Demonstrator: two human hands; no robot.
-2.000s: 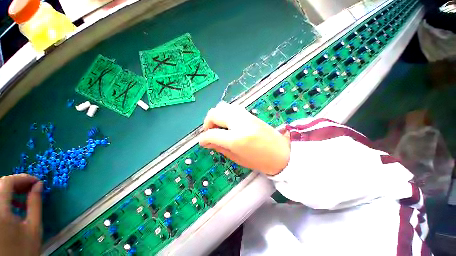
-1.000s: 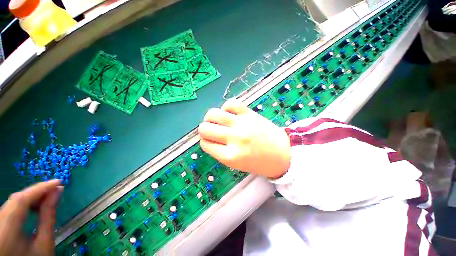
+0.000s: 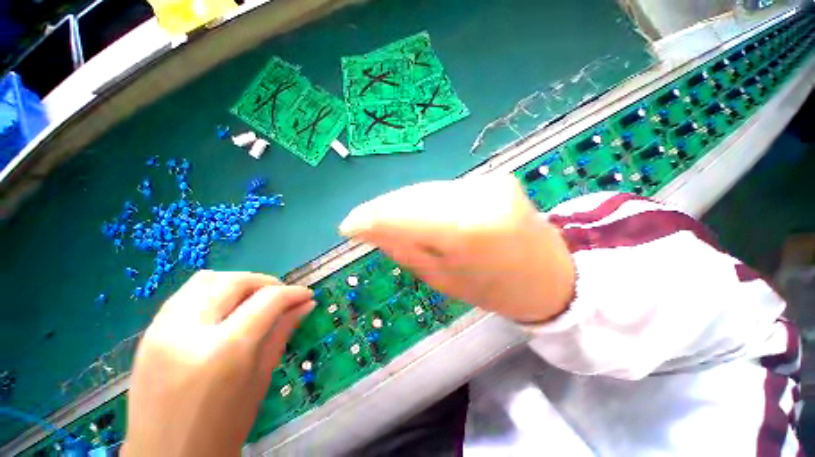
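Note:
A long strip of green circuit boards (image 3: 331, 357) with small white, black and blue parts lies in the pale-edged rail. My left hand (image 3: 210, 357) is over the near rail and the boards, thumb and fingertips pinched together; whether a part is between them cannot be made out. My right hand (image 3: 474, 241) is above the board strip, palm side down, fingers extended to the left; its underside is hidden, so what it may hold does not show. A loose pile of small blue components (image 3: 192, 228) lies on the dark green bench behind my left hand.
Loose green boards with black X marks (image 3: 380, 98) lie beyond the rail, with small white parts (image 3: 259, 147) beside them. A thin silvery wire strip (image 3: 536, 103) lies along the rail. A blue container (image 3: 20, 116) and a yellow object (image 3: 192, 12) are at the far edge.
The view has shifted left. My left hand has moved from the blue pile's near side to over the board strip. My right hand has turned, its fingers now extended.

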